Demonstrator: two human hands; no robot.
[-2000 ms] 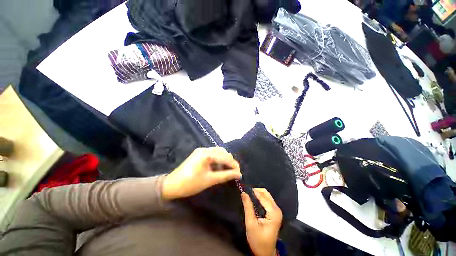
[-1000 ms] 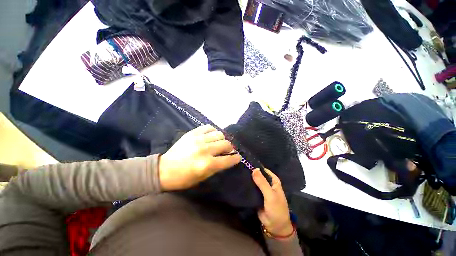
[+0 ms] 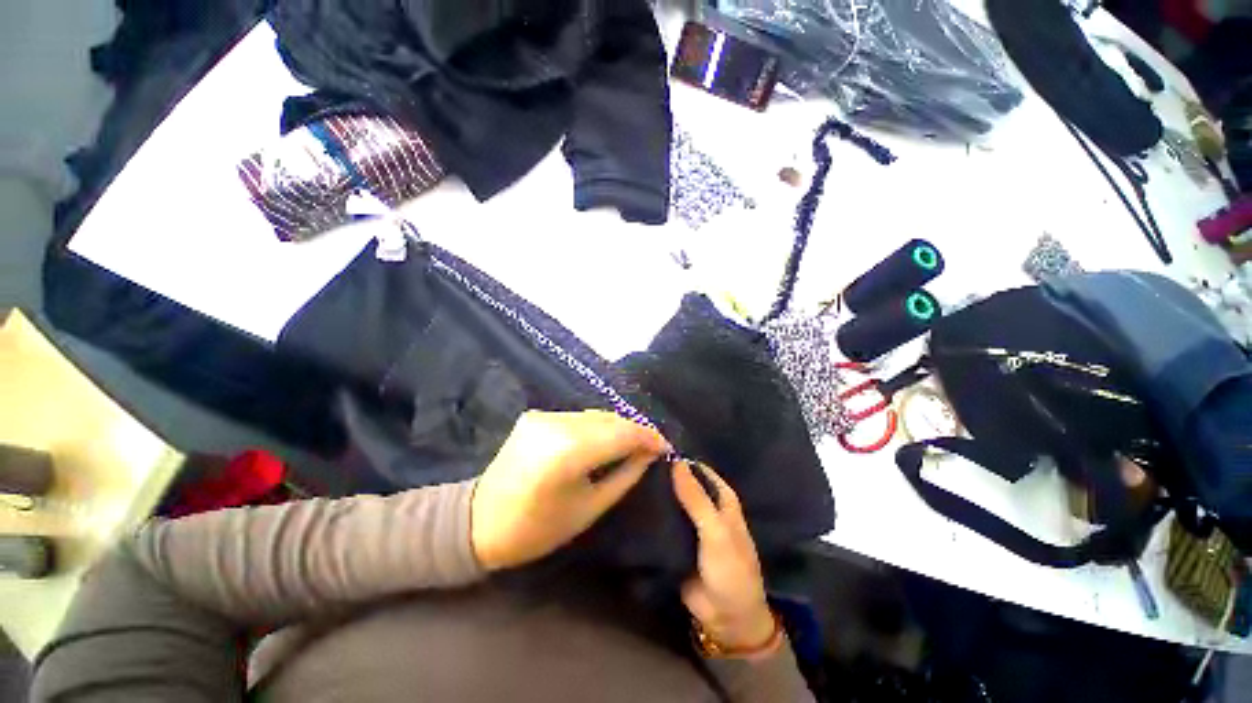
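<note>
The black garment [image 3: 412,343] lies over my lap and the table edge. A thin silvery trim [image 3: 536,330] runs along its edge from the white tag down to my fingertips. My left hand [image 3: 563,481] has thumb and forefinger pinched together at the trim; any needle or thread is too small to see. My right hand [image 3: 721,556] grips the garment edge just beside the left fingertips, thumb on top. A dark textured part of the garment [image 3: 728,398] spreads to the right of the hands.
On the white table [image 3: 165,206] are a striped pack [image 3: 343,165], black jacket [image 3: 481,83], dark box [image 3: 728,62], plastic-wrapped garments [image 3: 879,69], black braid [image 3: 807,220], two black spools [image 3: 886,323], a trim pile [image 3: 807,364], scissors [image 3: 865,416] and a black bag [image 3: 1030,364].
The fingertips of both hands have come together at the edge; a second ago they were apart with trim showing between them. The view has shifted slightly.
</note>
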